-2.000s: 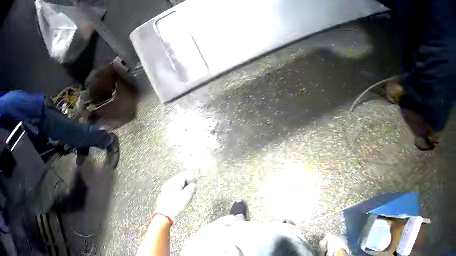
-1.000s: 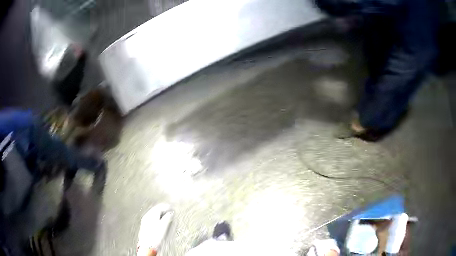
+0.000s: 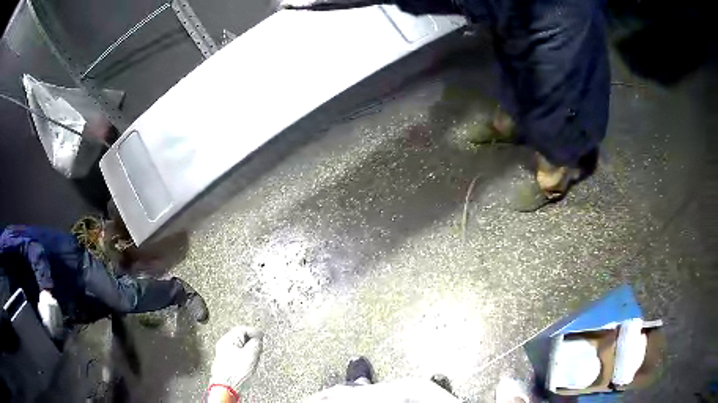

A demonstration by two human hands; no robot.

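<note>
A large grey housing (image 3: pixel 236 102) hangs or is held across the upper left, its smooth curved outer face towards me, with a recessed panel near each end. A person in dark blue clothes stands at its right end, with an arm along its top edge. My left hand (image 3: pixel 236 356), in a white glove with a red cuff edge, is low in the view over the floor, away from the housing. It looks empty, fingers loosely curled. My right hand (image 3: pixel 512 390) is a small pale shape cut off by the bottom edge; its fingers cannot be made out.
An open blue-and-brown carton (image 3: pixel 543 346) with white contents is on the floor at lower right. A second person (image 3: pixel 118 287) bends at the left. A pale plastic bag (image 3: pixel 67 130) hangs at upper left by dark framing. A thin hose (image 3: pixel 468 206) lies on the speckled floor.
The housing has shifted left and down in view. The standing person has moved left along it. My left hand appears lower than two seconds ago. The view has turned and is sharper than one second ago.
</note>
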